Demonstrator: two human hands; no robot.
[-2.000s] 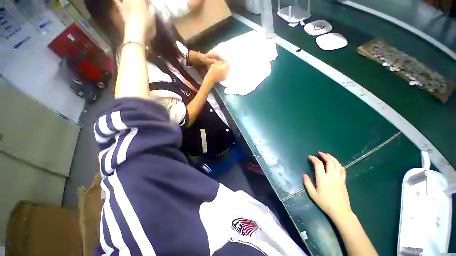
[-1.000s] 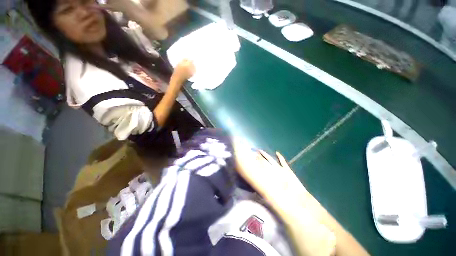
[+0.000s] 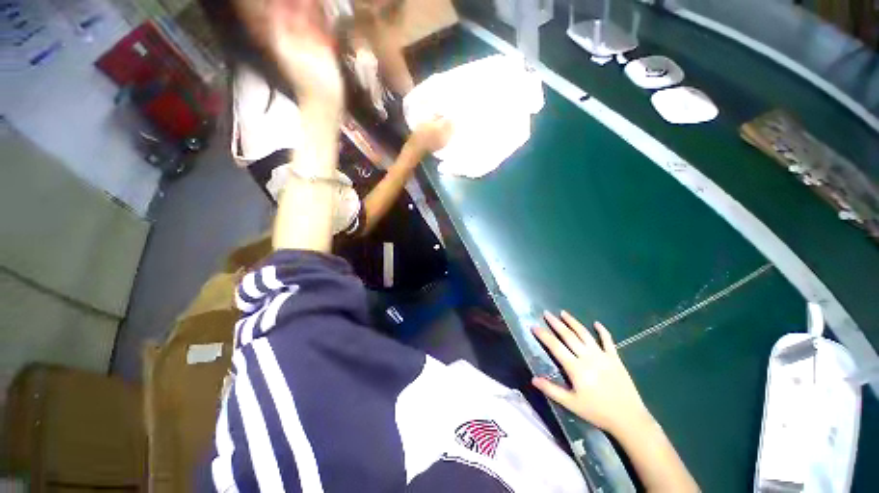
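Note:
A white oval housing (image 3: 808, 414) lies on the green bench at the lower right, cut off by the bottom edge, with a short leg sticking up at its far end. My right hand (image 3: 590, 377) rests on the bench near its front edge, left of the housing and apart from it, fingers spread and empty. My left hand (image 3: 294, 43) is raised high at the upper left and strongly blurred; its fingers and whether it holds anything cannot be made out.
A neighbour's hand (image 3: 431, 135) touches a bright white sheet (image 3: 487, 111) on the bench. Beyond the pale rail (image 3: 699, 183) lie flat white lids (image 3: 684, 105) and a brown parts strip (image 3: 814, 164). An open carton (image 3: 183, 404) stands at lower left.
My left arm, low across the bench a second ago, is now raised at the upper left. My right hand now shows clearly on the bench. The view has shifted, and the housing sits lower in it.

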